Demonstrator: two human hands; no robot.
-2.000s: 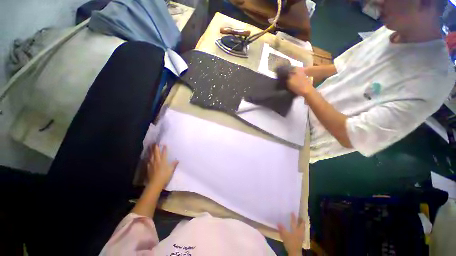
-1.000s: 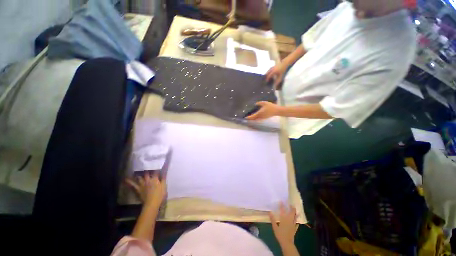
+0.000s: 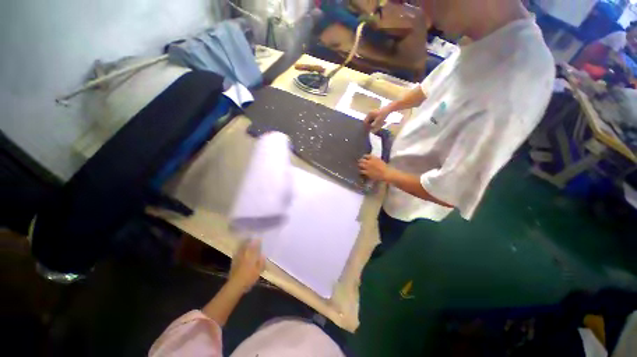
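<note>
The large pale lilac-white sheet [image 3: 318,233] lies on the beige cloth-covered ironing table [image 3: 209,171]. Its left part is lifted and curled over in a blurred roll [image 3: 265,181]. My left hand [image 3: 248,263] is at the lower edge of this curled part and holds it. My right hand is not in view. A dark speckled cloth panel [image 3: 307,129] lies flat beyond the sheet, with a co-worker's two hands on its right end.
A co-worker in a white shirt [image 3: 475,118] stands at the table's right side. A steam iron [image 3: 311,83] and a white template [image 3: 363,102] lie at the far end. A long black padded arm [image 3: 133,153] runs along the left, with blue-grey cloth [image 3: 216,56] beyond.
The sheet's left part has been lifted and curled over to the right with my left hand. My right hand has left the view. The camera view has turned.
</note>
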